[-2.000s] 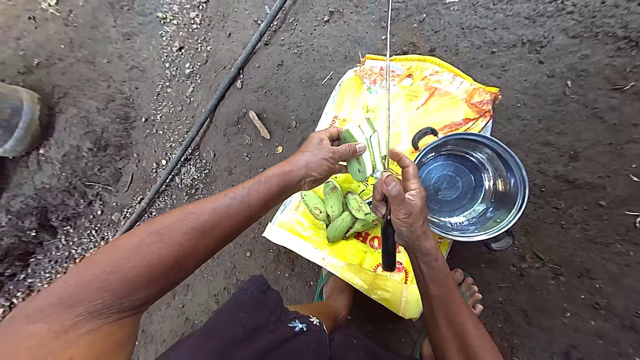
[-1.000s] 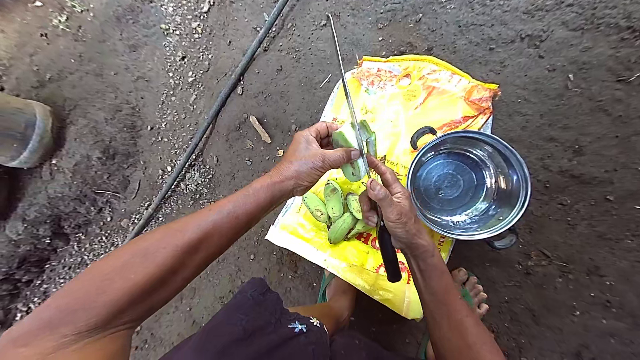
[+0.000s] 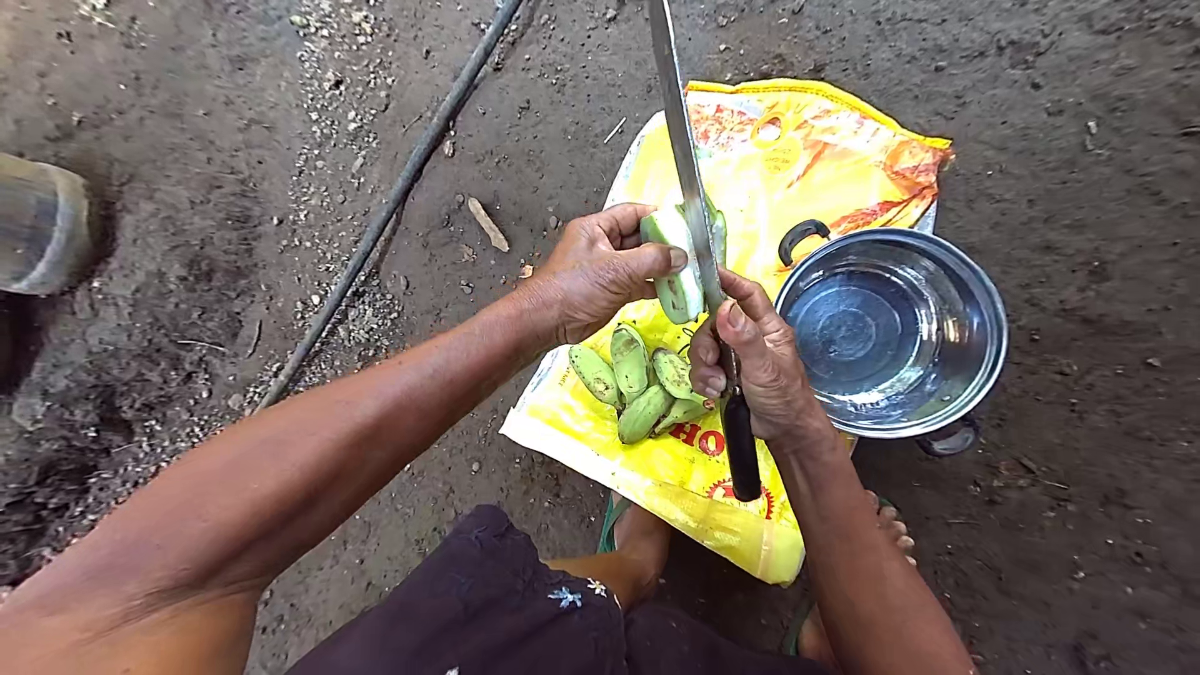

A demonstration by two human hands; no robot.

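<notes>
My left hand (image 3: pixel 609 267) grips a green fruit, perhaps a plantain (image 3: pixel 677 281), partly peeled, with pale flesh showing. A strip of green peel stands on the far side of the blade. My right hand (image 3: pixel 755 352) is closed around a long knife (image 3: pixel 689 159) near the base of its blade; the black handle (image 3: pixel 741 450) sticks out below the fingers. The blade points up and away, along the fruit's right side. Several green pieces (image 3: pixel 644 412), fruit or peel, lie in a pile below my hands on a yellow printed sack (image 3: pixel 806 187).
A metal pot (image 3: pixel 891 333) with black handles stands right of my right hand, partly over the sack. A dark hose (image 3: pixel 403 178) crosses the soil to the left. At the far left is a cylindrical container (image 3: pixel 42 225). My feet are below the sack.
The knife has swung from upright to leaning left, and its blade now lies closer over the fruit. Both hands keep their hold beside each other above the sack.
</notes>
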